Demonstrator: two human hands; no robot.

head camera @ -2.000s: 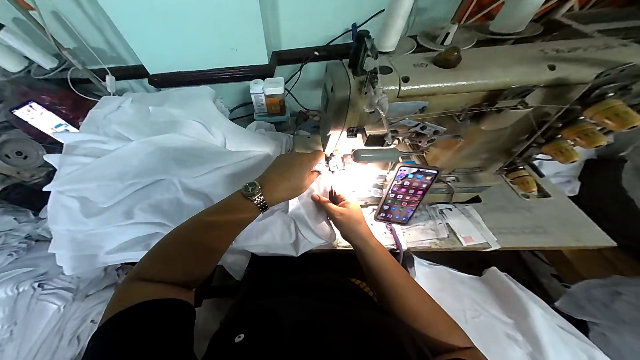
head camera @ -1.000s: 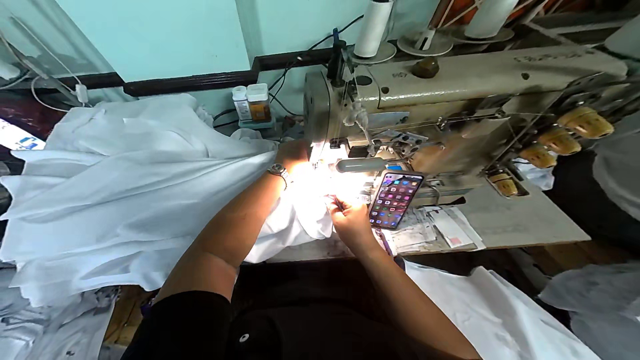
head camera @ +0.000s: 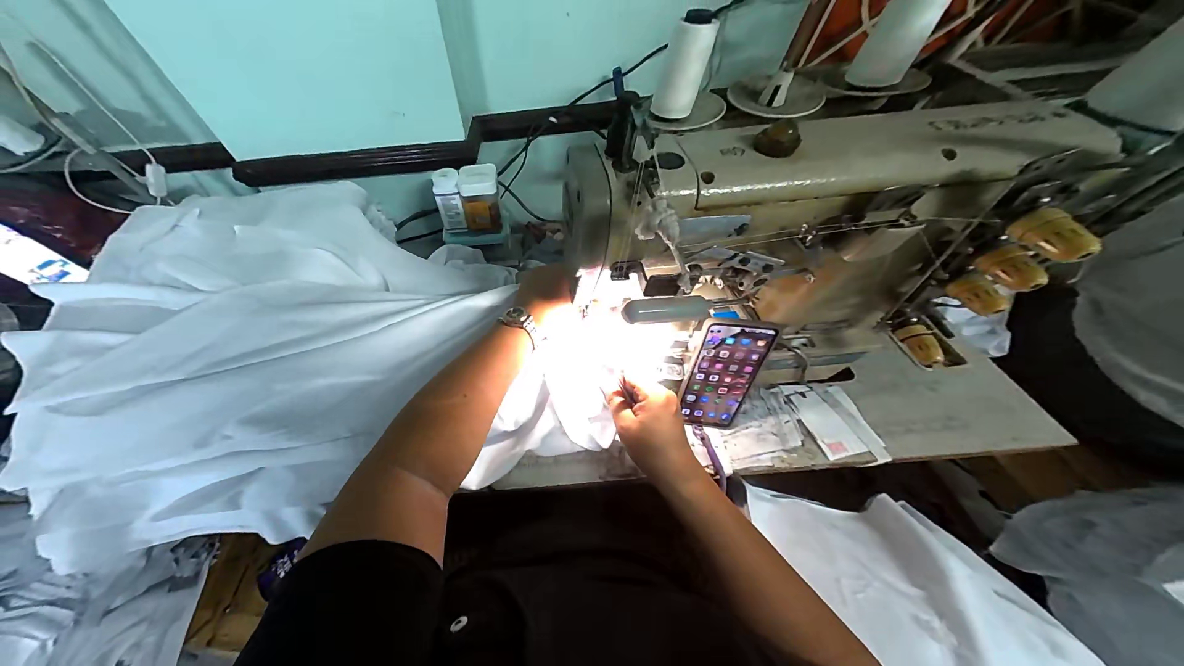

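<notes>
White fabric [head camera: 305,370] lies over the table and runs to the needle area of an industrial sewing machine [head camera: 832,176]. My left hand [head camera: 548,301], with a wristwatch at the wrist, rests on the fabric beside the needle area; glare from the lamp hides its fingers. Closer to the table's front edge, my right hand [head camera: 646,416] has its fingers closed around a small dark tool, whose kind I cannot tell, at the fabric's right edge. A smartphone [head camera: 729,373] with a lit screen leans against the machine, just right of my right hand.
Thread cones [head camera: 685,69] stand behind the machine. Two small bottles [head camera: 465,199] are at the back left of it. Paper slips [head camera: 828,421] lie on the tabletop [head camera: 971,407] to the right. More white cloth [head camera: 906,573] hangs below the front edge.
My left hand has moved away from my right hand, toward the back of the needle area. The white fabric spreads farther toward the front left. The view has shifted somewhat.
</notes>
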